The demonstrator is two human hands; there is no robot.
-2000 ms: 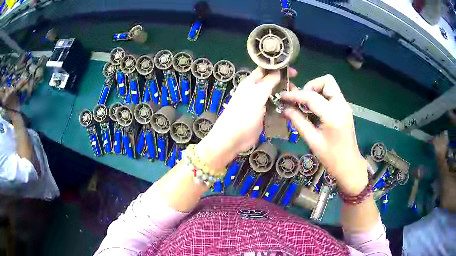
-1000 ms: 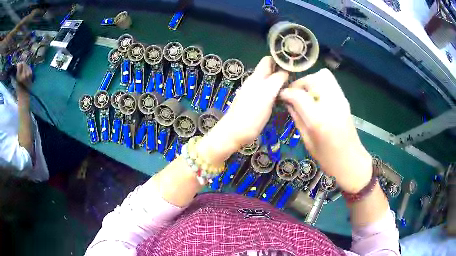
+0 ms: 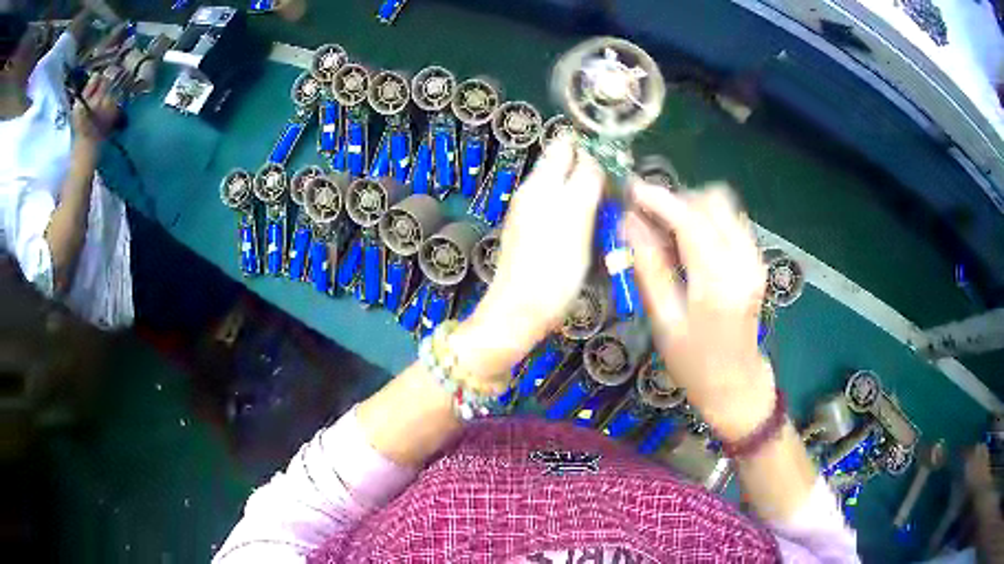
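Note:
A part-assembled fan unit (image 3: 609,86) is held up in front of me, its round spoked head at the top. A blue battery (image 3: 619,259) hangs below the head between my hands. My left hand (image 3: 545,237) grips the unit at the neck below the head. My right hand (image 3: 705,275) is at the unit's right side, by the neck and battery; it is slightly blurred and its fingertips are partly hidden, so its grip is unclear. A circuit board (image 3: 609,152) shows at the neck.
Two dense rows of fan units (image 3: 444,256) with blue batteries lie on the green bench (image 3: 330,331). A black box with silver top (image 3: 200,61) stands at upper left. Loose units (image 3: 864,391) lie at right. Coworkers' arms show at both sides. A pale rail (image 3: 837,289) runs behind.
The view has shifted, so the bench rows appear further right and higher. The held unit now shows its blue battery and circuit board between my hands. My right hand has moved lower beside it.

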